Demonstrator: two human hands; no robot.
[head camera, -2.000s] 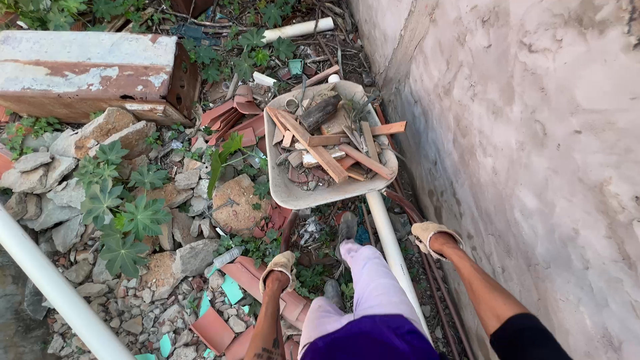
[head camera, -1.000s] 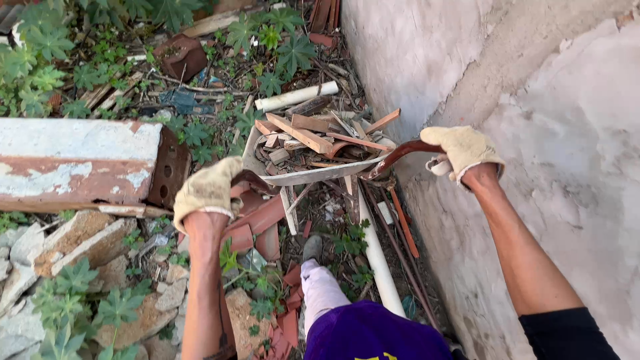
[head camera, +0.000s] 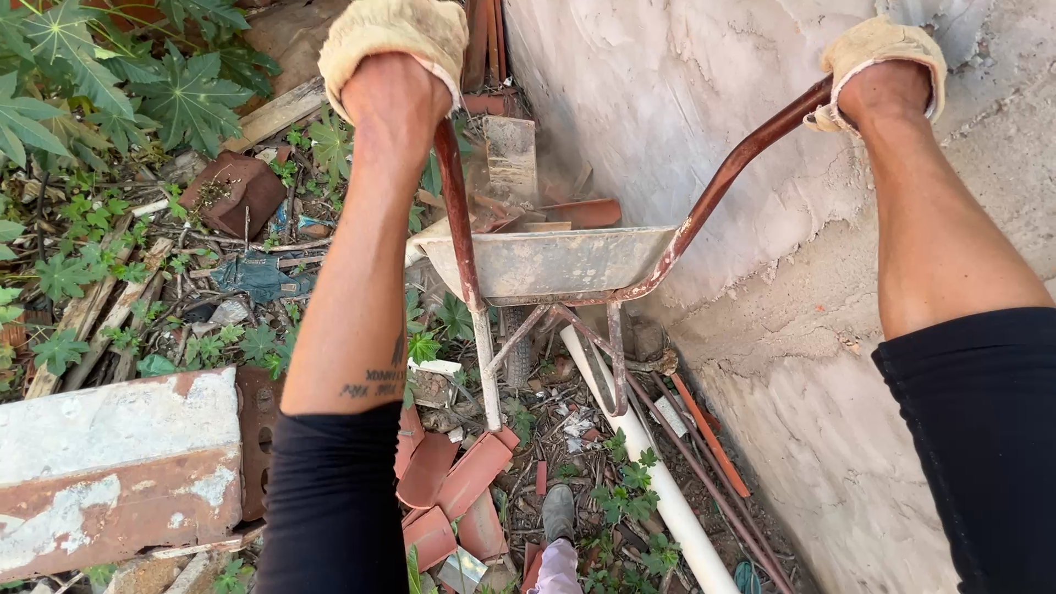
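Note:
My gloved left hand point(head camera: 396, 62) grips the left handle of a metal wheelbarrow point(head camera: 569, 260), high at the top of the view. At the upper right, my gloved right hand point(head camera: 887, 74) is closed around the other handle, close to the wall. Both handles are raised, and the tray tips forward, away from me. Beyond its rim lie a roof tile piece point(head camera: 582, 213) and a wooden board point(head camera: 511, 161), with dust around them. The tray's inside is mostly hidden. Its wheel point(head camera: 517, 346) shows under the tray.
A rough plastered wall point(head camera: 808, 330) runs along the right. A white pipe point(head camera: 652, 470) and thin metal rods lie beside it. Broken roof tiles point(head camera: 462, 483) are near my foot point(head camera: 558, 513). A painted masonry block point(head camera: 124, 462) lies left, with leafy plants point(head camera: 186, 95) beyond.
Both hands have risen with the handles, and the wheelbarrow has tipped forward. Wood and tile pieces that showed heaped in the tray now show beyond its rim. Two seconds ago the hands were low beside my legs.

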